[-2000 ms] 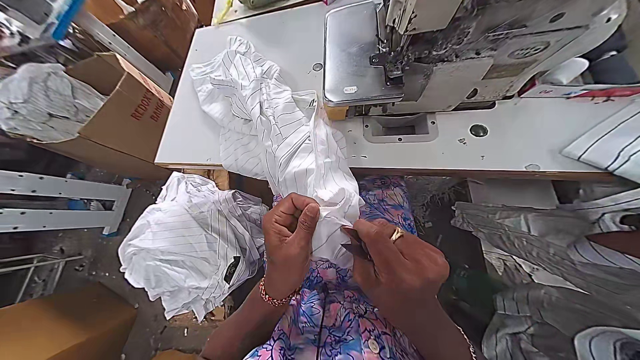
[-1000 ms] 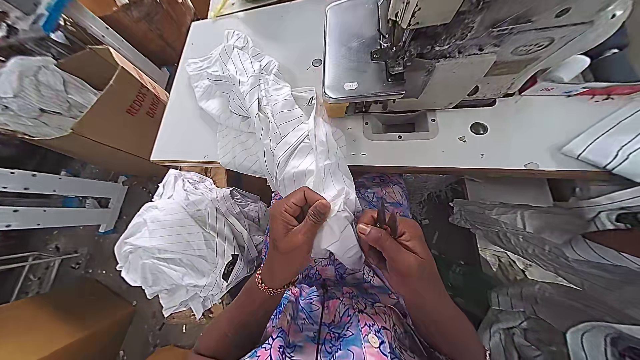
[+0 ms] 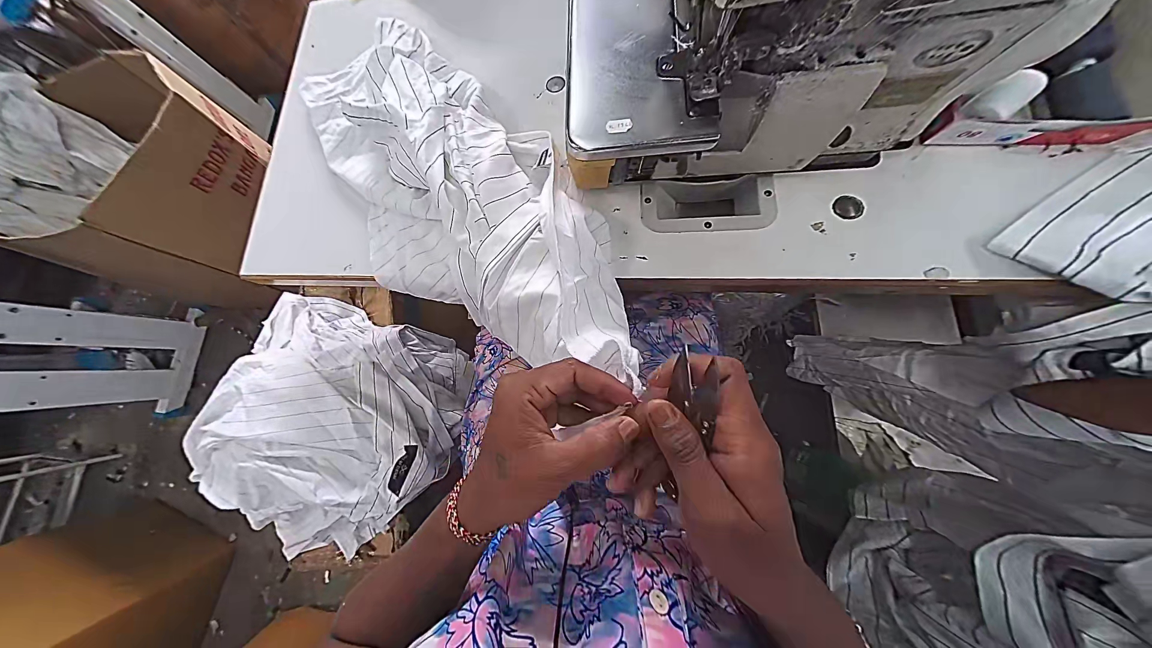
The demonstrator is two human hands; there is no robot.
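Note:
A white striped garment (image 3: 504, 225) lies across the sewing table and hangs over its front edge toward my lap. My left hand (image 3: 558, 432) pinches the lower end of this cloth between thumb and fingers. Right beside it, fingertips nearly meeting, my right hand (image 3: 711, 450) holds small metal thread snips (image 3: 695, 387) with the blades pointing up and apart. Whether my right fingers also grip cloth or thread cannot be told. Beyond the hands, at the back, stands an industrial sewing machine (image 3: 765, 90) with a metal plate (image 3: 630, 81).
A pile of white striped cloth (image 3: 333, 432) sits low at left, with a cardboard box (image 3: 171, 171) of fabric behind it. The white table (image 3: 792, 243) has a front edge close to my lap. More striped garments (image 3: 972, 468) fill the right side, where part of an arm shows.
My hands have come together, with the cloth's end now lower and mostly hidden at my fingertips. The snips point up in my right hand; two seconds ago they pointed toward the cloth.

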